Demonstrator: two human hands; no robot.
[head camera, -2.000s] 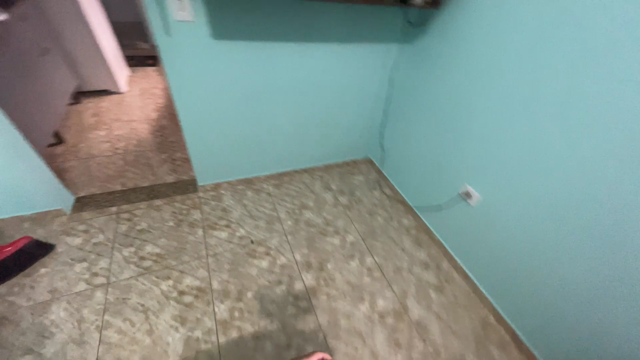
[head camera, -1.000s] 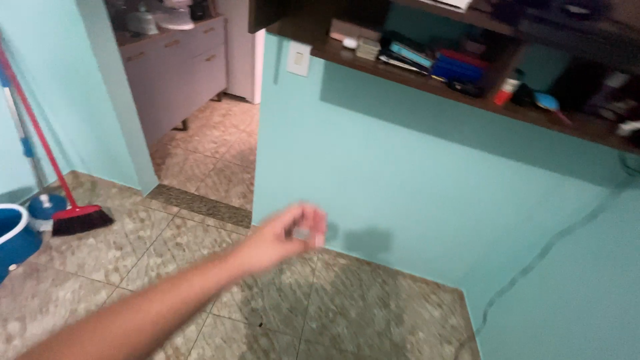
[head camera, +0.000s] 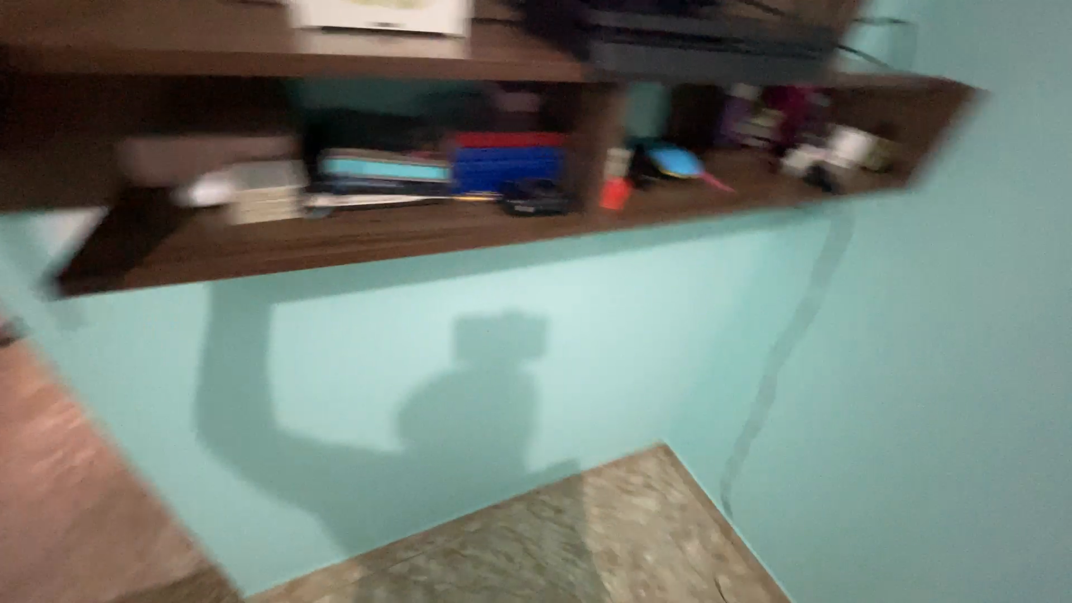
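Neither of my hands is in view. A dark wooden wall shelf (head camera: 377, 239) runs across the upper part of the blurred head view. On its lower level lie a blue box (head camera: 507, 163) with a red item on top, a light blue and white stack of flat items (head camera: 385, 172), a pale block-like stack (head camera: 266, 193) and a small orange-red item (head camera: 615, 193). Farther right on the shelf are a light blue rounded object (head camera: 674, 161) and several small white and purple things. A shadow of a head and a raised arm falls on the turquoise wall (head camera: 620, 327) below.
A black device (head camera: 712, 46) and a white box-like object (head camera: 381, 17) stand on the upper shelf level. Tiled floor (head camera: 653, 502) meets the walls in a corner below. A cable (head camera: 783, 343) runs down the right wall. Reddish floor (head camera: 75, 477) shows at the lower left.
The view has swung toward the shelf. The hand and forearm seen one second ago are out of view, as are the broom and blue bucket.
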